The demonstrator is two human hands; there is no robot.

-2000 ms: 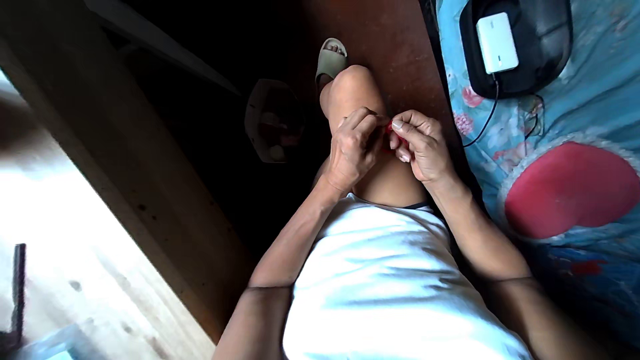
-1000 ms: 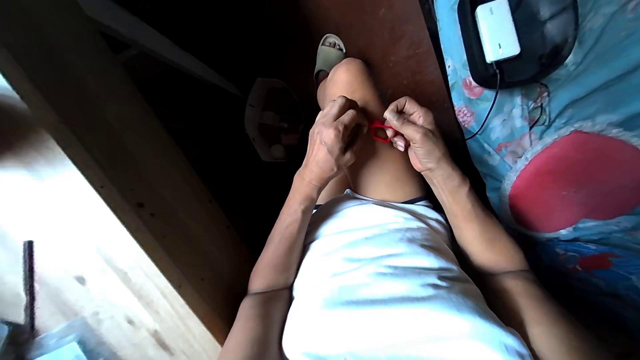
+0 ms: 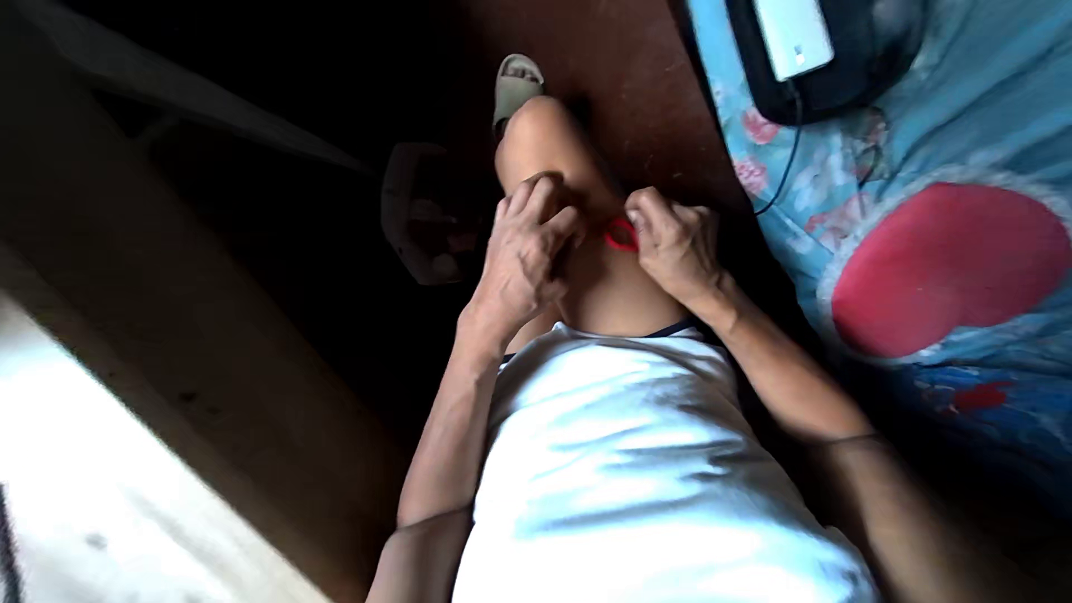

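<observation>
A small red loop (image 3: 621,235) of thin material, which I cannot identify further, hangs from the fingertips of my right hand (image 3: 677,244) above my bare thigh (image 3: 605,289). Thumb and fingers of that hand pinch its right side. My left hand (image 3: 529,243) is to the left over the same leg, apart from the loop, its fingers curled; whether anything thin is between them cannot be seen. A white shirt (image 3: 620,469) covers my torso below both hands.
On the right, a blue floral cloth (image 3: 804,184) bears a red heart-shaped cushion or patch (image 3: 955,264) and a black tray (image 3: 879,59) holding a white device (image 3: 791,38) with a cable. A wooden beam (image 3: 193,394) runs along the left. A sandal (image 3: 517,88) is on the dark red floor.
My hands were close together two seconds ago and are now farther apart. The red loop, barely visible between them then, now shows as an open ring at my right hand.
</observation>
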